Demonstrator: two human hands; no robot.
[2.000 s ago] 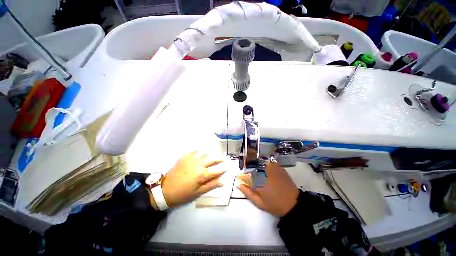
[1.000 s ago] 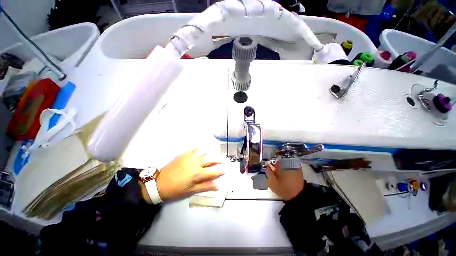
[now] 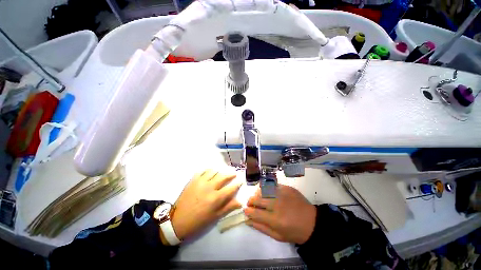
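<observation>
A small cream fabric piece (image 3: 232, 221) lies on the machine bed in front of the needle area, mostly hidden by my hands; a folded-looking front edge shows. My left hand (image 3: 207, 203) lies flat on its left side, fingers towards the needle. My right hand (image 3: 279, 212) lies on its right side, fingertips near my left ones. Both press the piece from above. The needle bar parts (image 3: 252, 158) of the white machine head (image 3: 295, 116) stand just beyond my fingers. The needle tip and presser foot cannot be made out.
A thick stack of cut pieces (image 3: 79, 203) lies at left under the lamp tube (image 3: 124, 113). A smaller beige pile (image 3: 372, 198) lies right of the needle, near coloured bobbins (image 3: 435, 188). A red box (image 3: 32, 124) is at far left. White troughs (image 3: 118, 45) stand behind.
My right hand has come down from beside the needle parts onto the piece. The piece now sits more tilted, nearer my right hand. The camera view has shifted slightly.
</observation>
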